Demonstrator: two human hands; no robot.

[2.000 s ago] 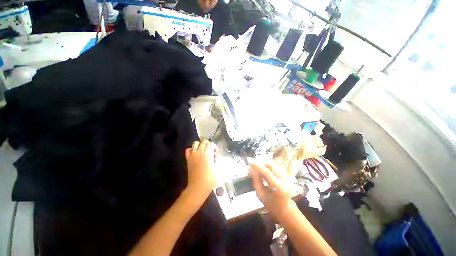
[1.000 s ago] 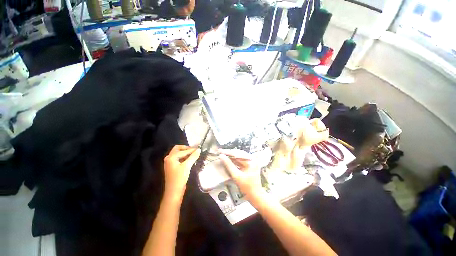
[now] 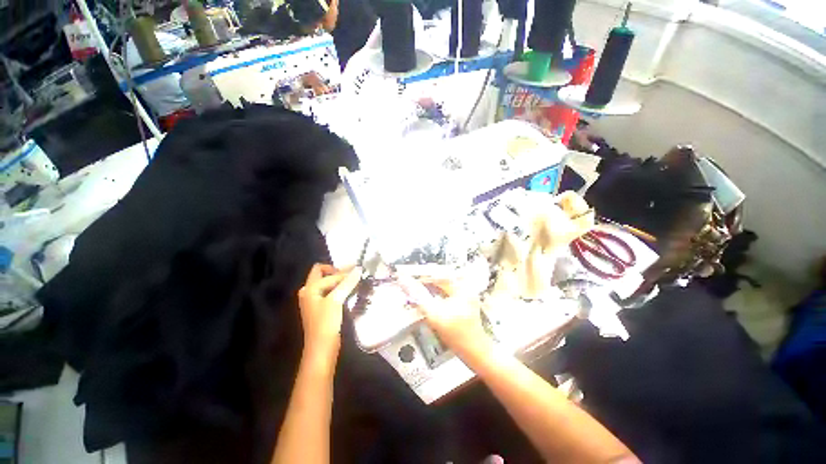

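The white overlock machine (image 3: 507, 163) stands in the middle, its sewing head washed out by lamp glare. My left hand (image 3: 323, 304) is at the left of the needle area, thumb and fingertips pinched together; what they pinch is too small to tell. My right hand (image 3: 446, 308) is just right of it over the pale front plate (image 3: 419, 362), its fingertips pointing left toward the needle area. Glare hides whether it holds anything. A big heap of black fabric (image 3: 199, 263) lies left of the machine, against my left forearm.
Red-handled scissors (image 3: 604, 254) and a bunched cream cloth (image 3: 525, 249) lie right of the machine. Black fabric (image 3: 679, 381) lies lower right. Dark thread cones (image 3: 609, 68) stand behind. Another white machine (image 3: 272, 72) and part of a person (image 3: 328, 14) are at the back.
Over two seconds the view has shifted. My left hand has turned to a pinch beside the needle area, and my right hand has moved in closer to it. Since one second ago both hands have barely moved.
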